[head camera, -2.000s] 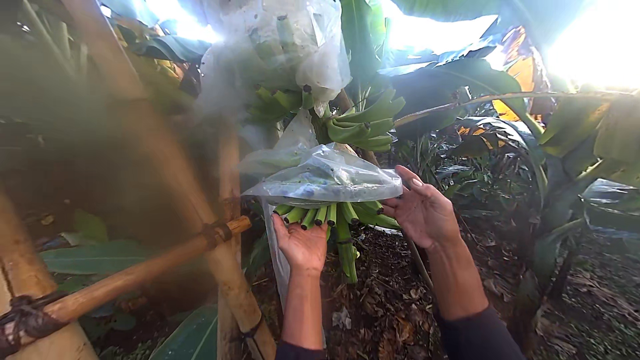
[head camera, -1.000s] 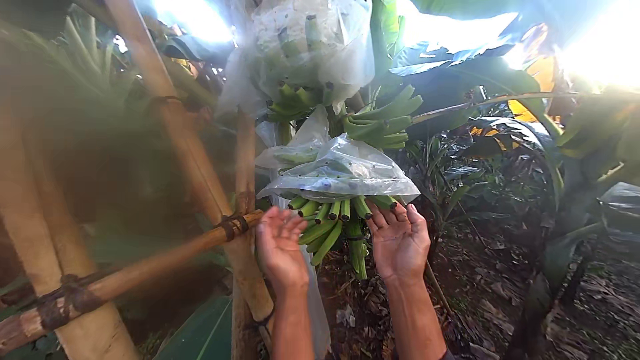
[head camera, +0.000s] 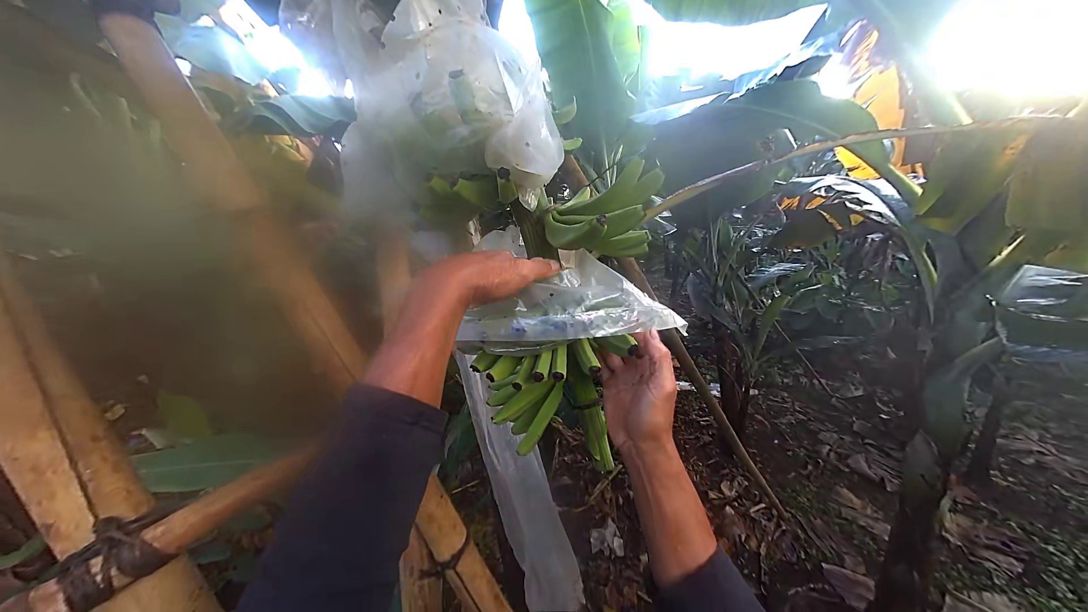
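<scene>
A bunch of green bananas (head camera: 529, 393) hangs with a clear plastic bag (head camera: 578, 299) around its lower hand of fruit. My left hand (head camera: 501, 276) lies on top of this bag, near the bunch's stalk (head camera: 534, 234); whether its fingers grip the plastic is hard to tell. My right hand (head camera: 642, 387) is at the bag's lower right edge, palm up, fingertips at the edge and beside the fruit. Uncovered green bananas (head camera: 603, 221) stick out above the bag. Higher up, another cloudy plastic bag (head camera: 450, 102) wraps the upper fruit.
Bamboo poles (head camera: 229, 195) lashed with dark ties (head camera: 110, 552) stand at the left, with a crossing pole low down. A long plastic strip (head camera: 527, 510) hangs below the bunch. A thin stick (head camera: 722, 425) slants behind my right hand. Banana plants (head camera: 935, 425) grow at the right over leaf litter.
My left hand has moved up from below the bag's edge, beside the lower fruit, to the top of the bag. My right hand remains near the bag's lower right edge.
</scene>
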